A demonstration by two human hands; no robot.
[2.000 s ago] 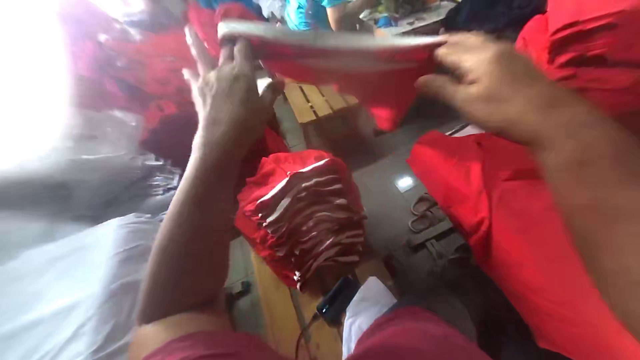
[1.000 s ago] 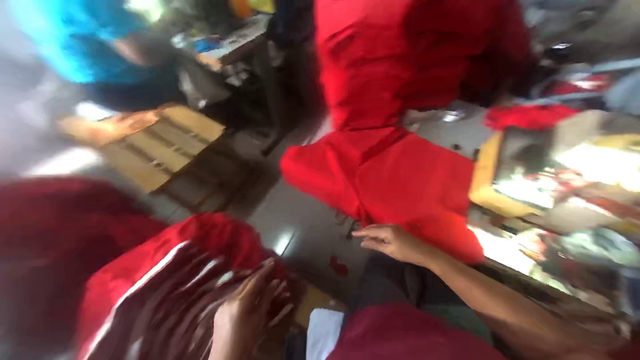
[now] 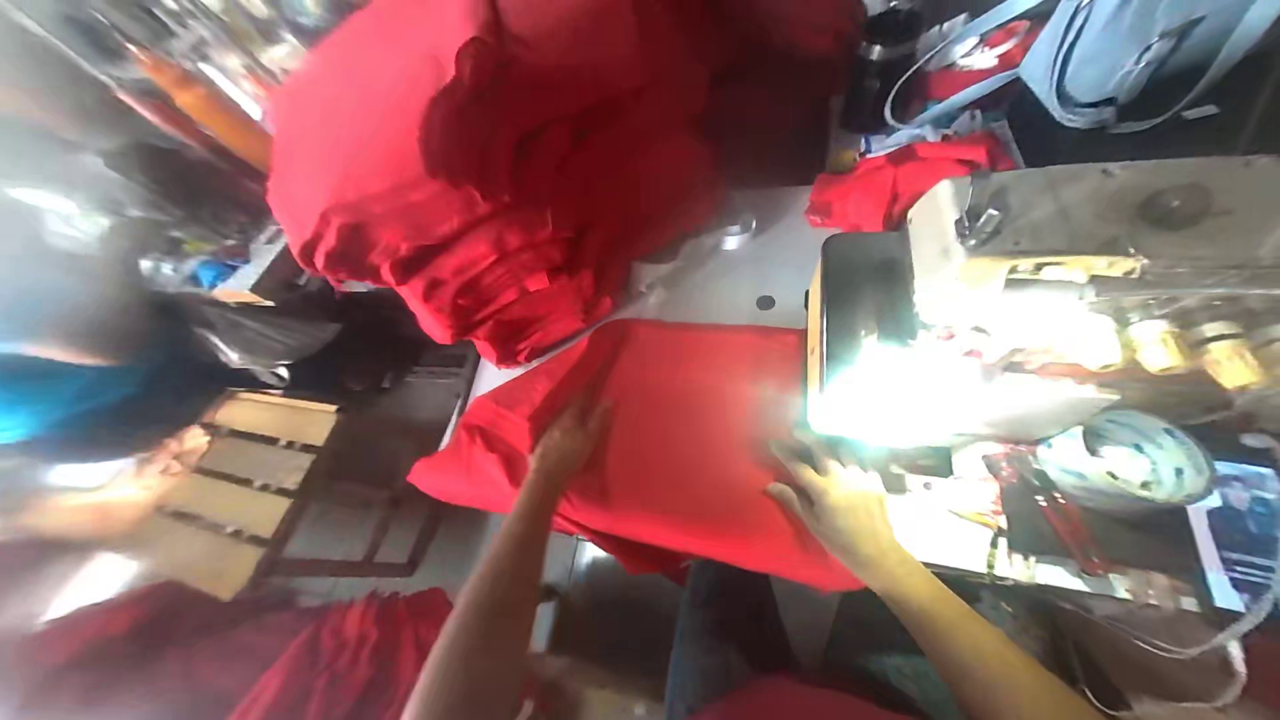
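A piece of red fabric (image 3: 690, 430) lies spread over the table at the sewing machine (image 3: 1060, 230). Flat on its left part rests my left hand (image 3: 572, 440), slightly blurred. Near its right side, close to the machine's glaring lamp, my right hand (image 3: 830, 495) touches the cloth with its fingers apart. Neither hand is closed on anything that shows. Behind the spread piece rises a large heap of red fabric (image 3: 480, 200), with many folded layers at its lower edge.
A patterned bowl (image 3: 1130, 460) and thread spools (image 3: 1190, 350) sit at the right. A blue-grey bag (image 3: 1110, 60) lies at the back right. At the left are a slatted wooden bench (image 3: 235, 460), another person's arm and a lower red fabric pile (image 3: 350, 650).
The view has swung far to the right, towards the machine. Two seconds ago both hands held up a red piece with a white edge; now they rest on the spread red fabric.
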